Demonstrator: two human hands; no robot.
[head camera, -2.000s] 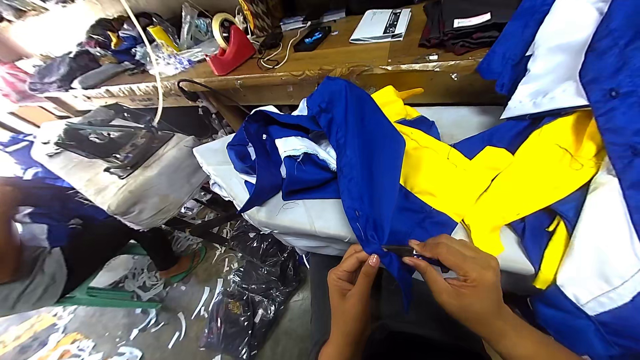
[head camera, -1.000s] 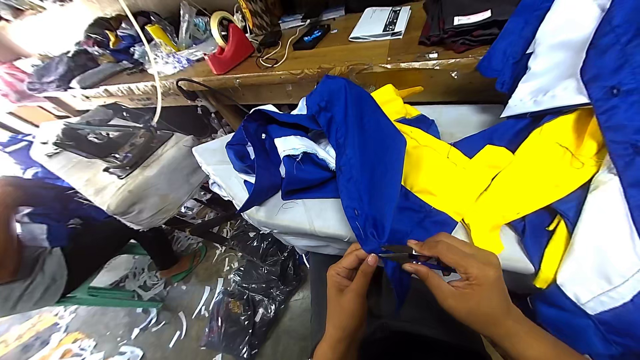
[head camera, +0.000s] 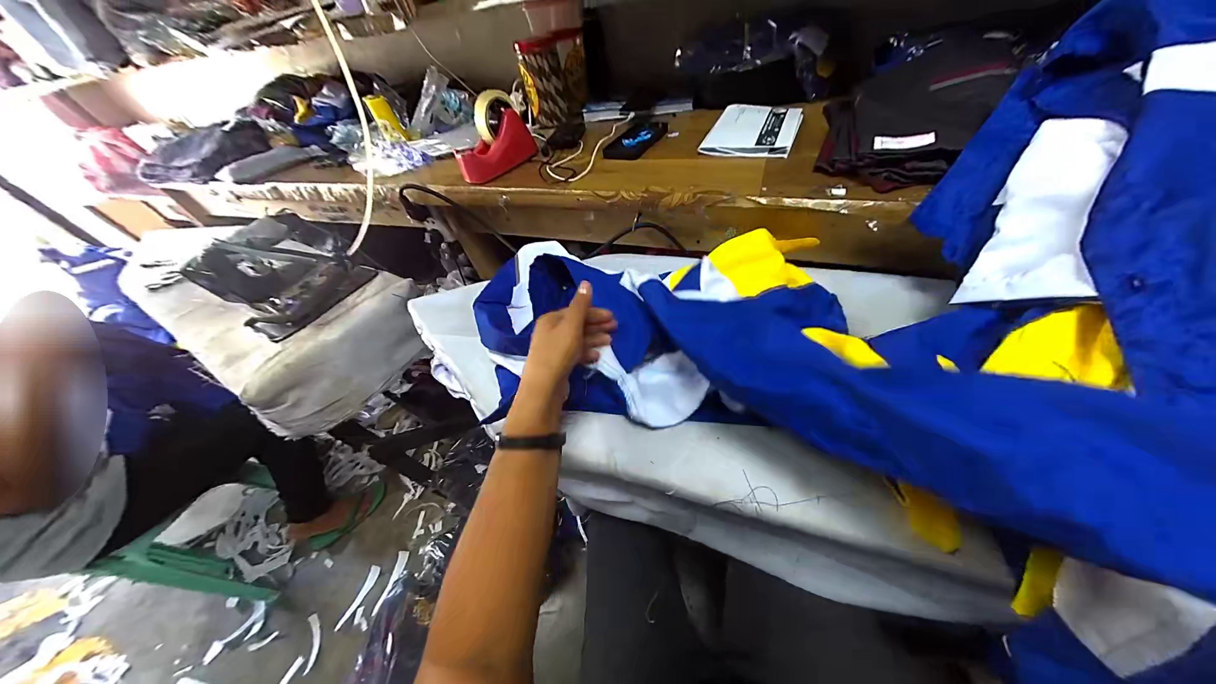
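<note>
A blue, white and yellow garment (head camera: 807, 361) lies across a pale padded board (head camera: 741, 475), a long blue part of it stretching to the right edge of the view. My left hand (head camera: 575, 332) reaches over its bunched blue and white end, thumb raised and fingers loosely bent, with nothing seen in its grasp. Whether the fingertips touch the cloth cannot be told. A dark band circles the left wrist. My right hand is out of view, and so is the dark tool.
Behind the board runs a wooden table (head camera: 693, 199) with a red tape dispenser (head camera: 499, 152), phone (head camera: 635, 140), booklet (head camera: 752, 130) and folded dark clothes (head camera: 912, 123). Blue-white garments (head camera: 1159, 218) hang at right. Another person (head camera: 161, 427) sits at left; scraps litter the floor.
My left hand has let go of the blue cloth's near edge and moved forward to the garment's far left end. My right hand, with the dark tool, has left the view. The blue cloth now stretches rightward.
</note>
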